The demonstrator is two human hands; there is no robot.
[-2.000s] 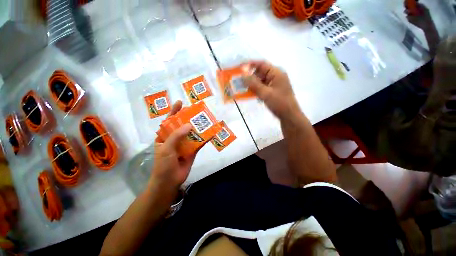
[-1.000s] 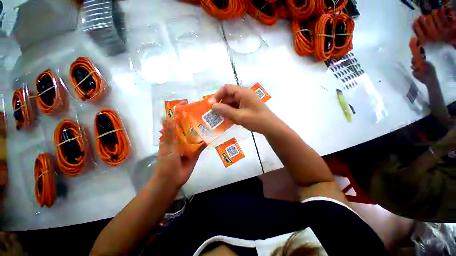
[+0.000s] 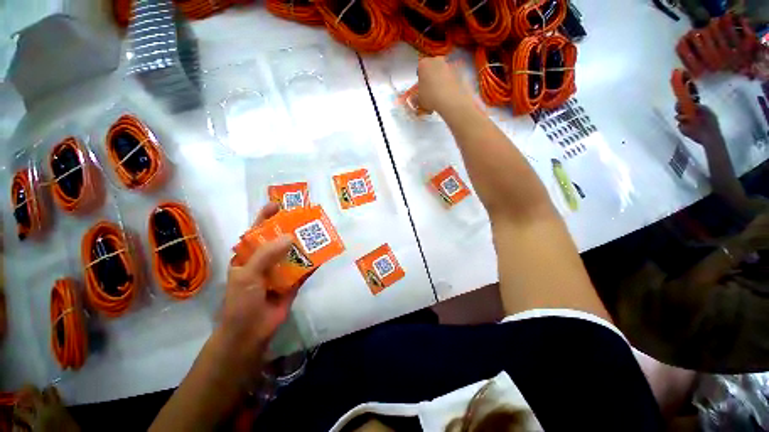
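Observation:
My left hand (image 3: 257, 283) holds a fanned stack of orange insert cards (image 3: 314, 236) with white QR codes, low over the table. My right hand (image 3: 438, 84) is stretched out to the back, at a clear blister tray, with an orange card (image 3: 413, 99) partly showing beneath its fingers. Single insert cards lie in front of me: one behind the stack (image 3: 289, 196), one at the middle (image 3: 354, 188), one right of the seam (image 3: 448, 186) and one nearer me (image 3: 381, 268). Clear empty-looking trays (image 3: 236, 114) are hard to make out.
Filled blisters with orange cable coils (image 3: 179, 251) stand in rows at left. Nested trays (image 3: 160, 55) are at back left. A pile of cable coils (image 3: 362, 24) lies at the back. A label sheet (image 3: 567, 126) and yellow-green stick (image 3: 564, 184) lie right. Another person's hand (image 3: 698, 125) holds a coil.
My right hand has moved from the card stack to the back of the table with a card. The stack in my left hand has shifted slightly left and down, uncovering the middle card.

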